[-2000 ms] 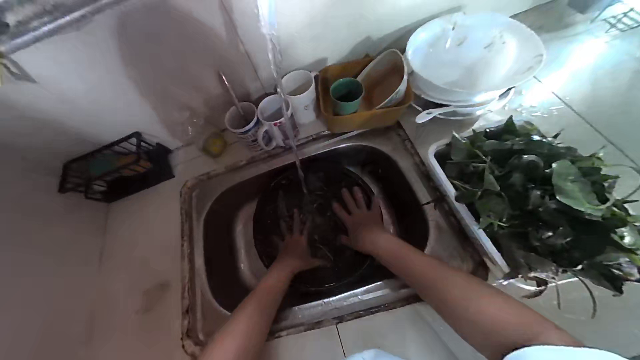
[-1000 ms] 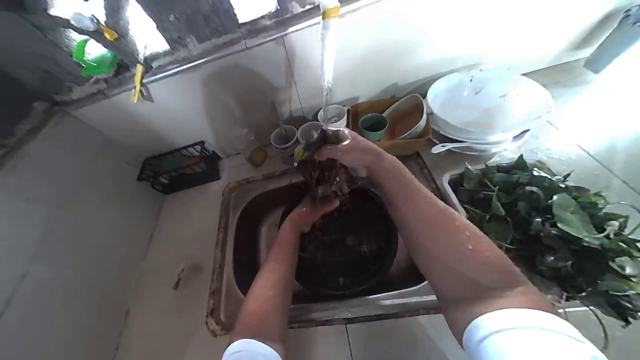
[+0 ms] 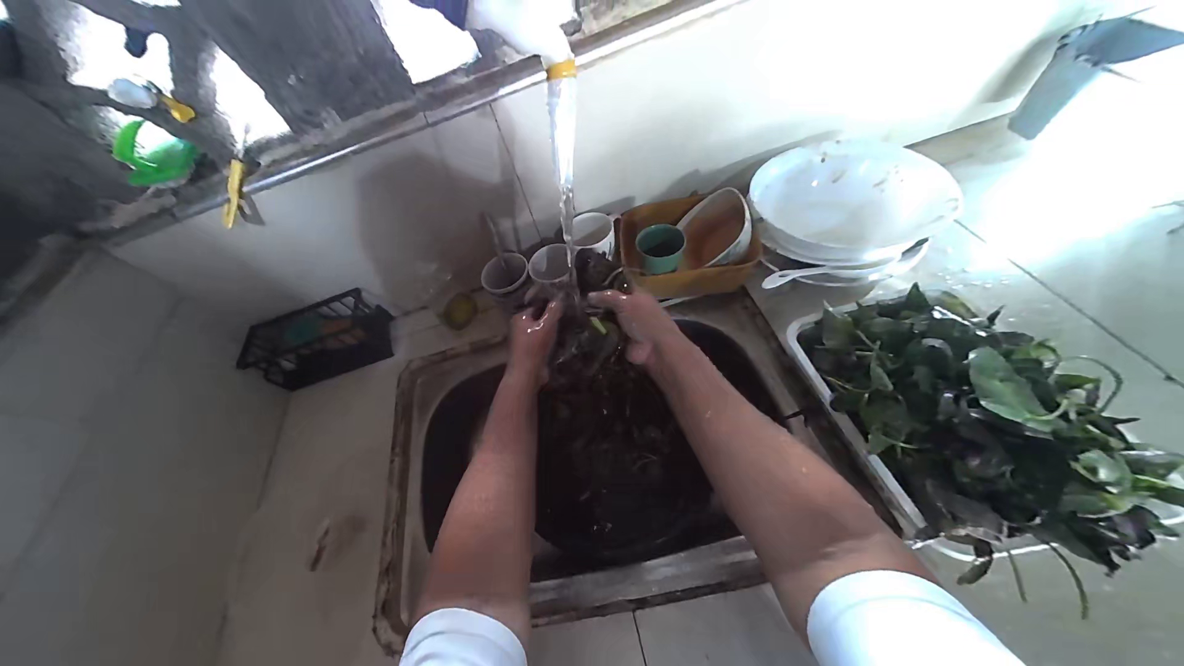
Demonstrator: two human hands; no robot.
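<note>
Under the running water (image 3: 563, 157) my two hands hold a bunch of wet, dark leafy greens (image 3: 592, 347) between them. My left hand (image 3: 538, 333) grips its left side and my right hand (image 3: 638, 324) its right side. Below them a dark round basin (image 3: 610, 481) with water and bits of leaf sits in the metal sink (image 3: 638, 585). To the right, a white tray (image 3: 856, 444) is heaped with green leafy vegetables (image 3: 980, 416). Some fingers are hidden by the leaves and the splashing.
Behind the sink stand cups (image 3: 505, 275), a yellow-brown tray (image 3: 721, 279) with a green cup (image 3: 660, 248) and a bowl, and stacked white plates (image 3: 856, 199) with a spoon (image 3: 814, 274). A black plastic basket (image 3: 316, 339) lies at the left, near a yellowish round thing (image 3: 458, 311).
My hands were spread low in the basin two seconds ago; they have risen to the stream with the greens between them. The view has tilted up, showing the window ledge.
</note>
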